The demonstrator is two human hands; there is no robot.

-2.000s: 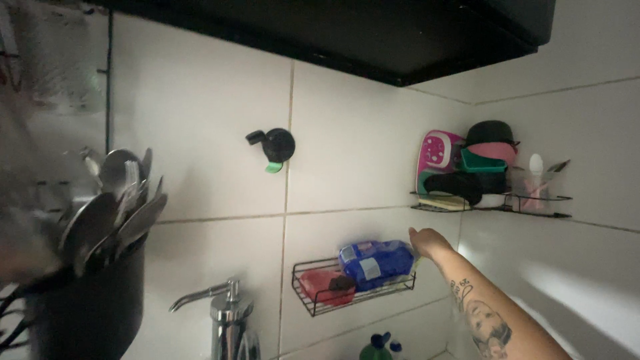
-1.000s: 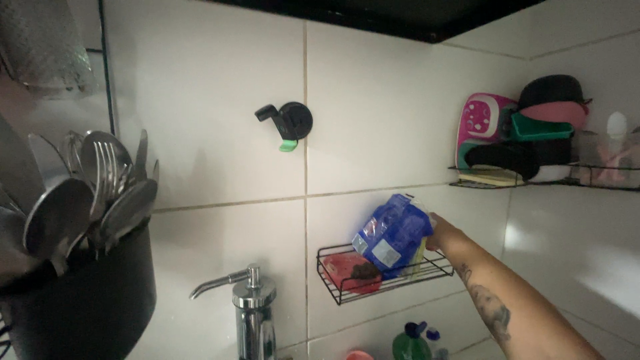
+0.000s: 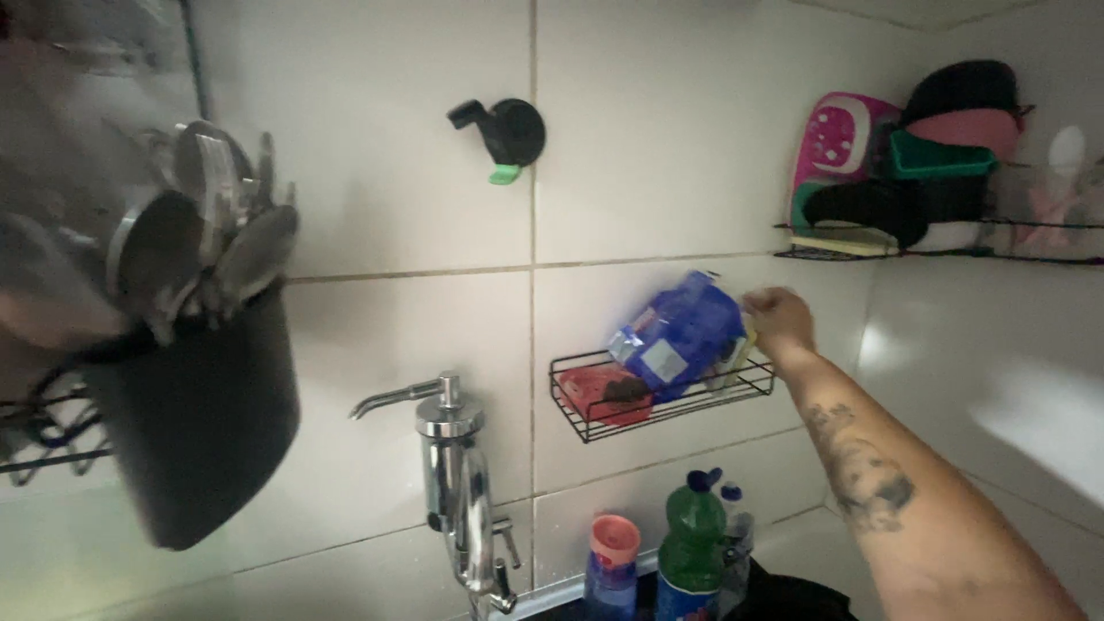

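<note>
My right hand (image 3: 780, 323) reaches in from the lower right, its fingers closed at the right edge of a blue plastic package (image 3: 686, 332) and a yellowish item (image 3: 735, 358) beside it. Whether the fingers grip either one is hard to tell. The package leans, tilted, in a black wire basket (image 3: 673, 410) on the tiled wall. A red package or cloth (image 3: 599, 392) with a dark piece on it lies in the basket's left part. My left hand is not distinguishable in this view.
A chrome faucet or dispenser (image 3: 448, 423) is on the left. Below the basket stand a green bottle (image 3: 694, 535) and a bottle with a pink cap (image 3: 614, 542). A dark cutlery holder (image 3: 207, 414), a black wall hook (image 3: 517, 132) and a corner shelf (image 3: 828, 250) with containers surround the area.
Two seconds ago the blue package lay lower and flatter in the basket; it has since been tipped up, with my right hand at its right side. The view has moved closer.
</note>
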